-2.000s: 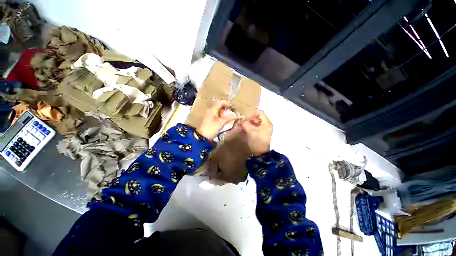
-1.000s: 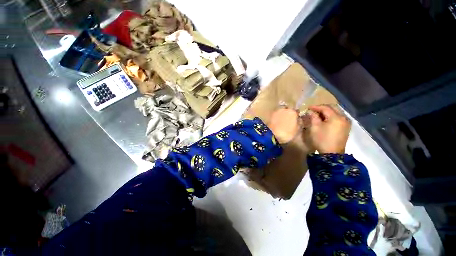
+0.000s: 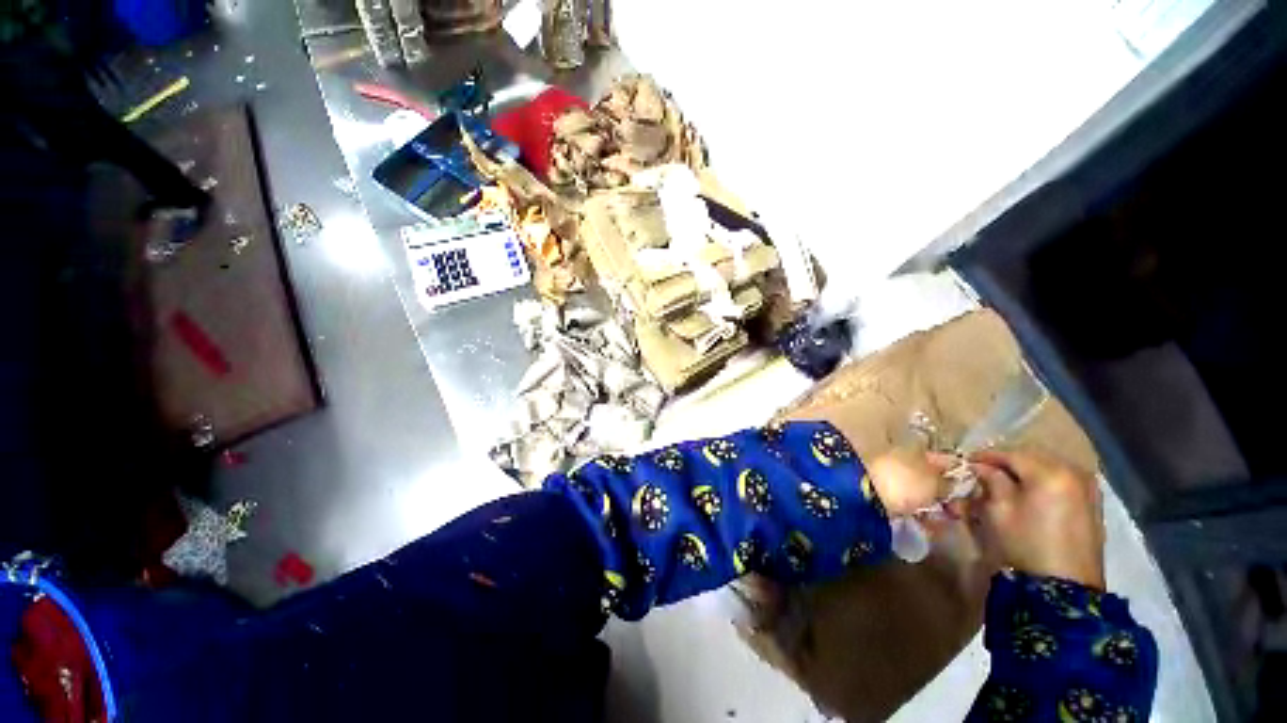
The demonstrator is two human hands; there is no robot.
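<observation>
A brown cardboard-like piece (image 3: 903, 636) with a strip of clear tape lies on the white table under my hands. My left hand (image 3: 908, 485) and my right hand (image 3: 1044, 511) meet over it, fingertips close together. Between them they pinch a small pale strip (image 3: 963, 480), seemingly a tie. A small whitish rounded thing (image 3: 910, 540) shows just below my left fingers; I cannot tell what it is. Both forearms are in blue patterned sleeves.
Tied tan bundles (image 3: 692, 276) lie left of the cardboard, with crumpled grey scraps (image 3: 572, 403), a white calculator (image 3: 466, 263) and a blue tray (image 3: 431, 167) beyond. A dark frame (image 3: 1129, 325) stands at right. Another person's dark-clothed leg (image 3: 134, 148) shows at upper left.
The view has swung left, so the table things and my hands sit farther right in the picture. More floor and a person's leg now show. My hands stay together over the cardboard.
</observation>
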